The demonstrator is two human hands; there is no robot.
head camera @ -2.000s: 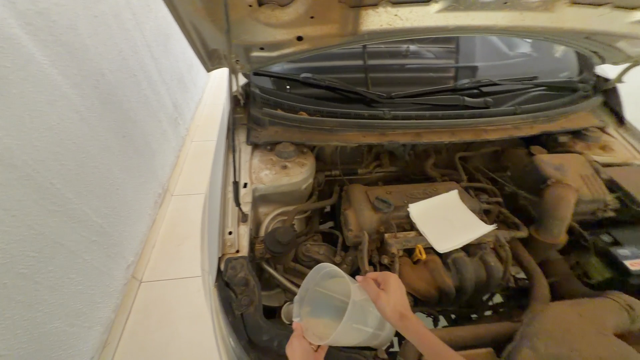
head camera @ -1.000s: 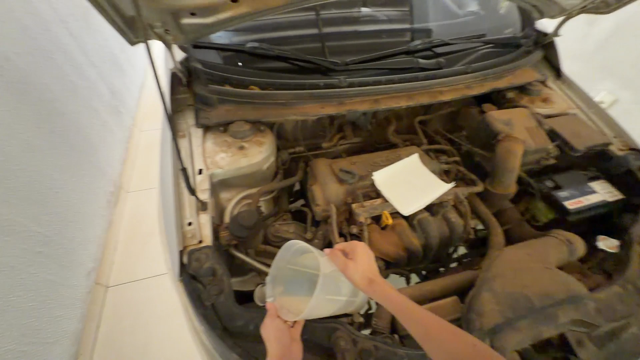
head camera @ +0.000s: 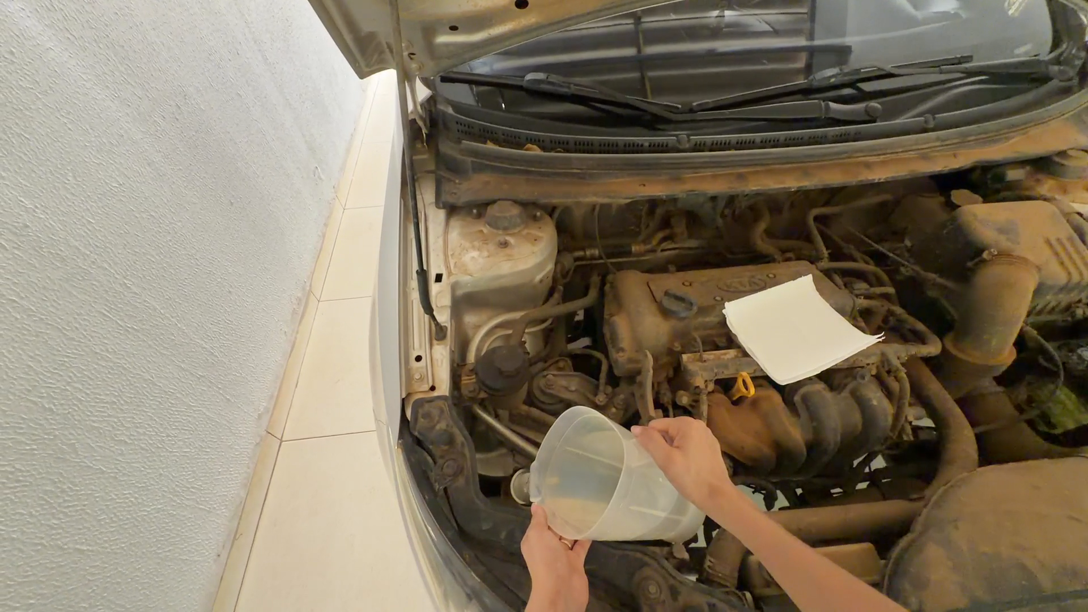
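Note:
Both hands hold a translucent plastic pitcher, tilted on its side with its mouth toward the left, over the front left of the engine bay. My left hand grips it from below near the rim. My right hand holds its upper side. Beside the rim is a small pale round filler neck or cap; whether they touch, I cannot tell. A stack of white paper sheets lies on the dusty engine cover, next to the black oil filler cap. Below the paper shows a yellow dipstick handle.
The hood is up, with a thin black strut at its left side. A black reservoir cap sits left of the engine. An air intake duct stands at right. A white textured wall and tiled floor run along the left.
The pitcher stays tilted in both hands at the same part of the engine bay. Otherwise only the view has shifted.

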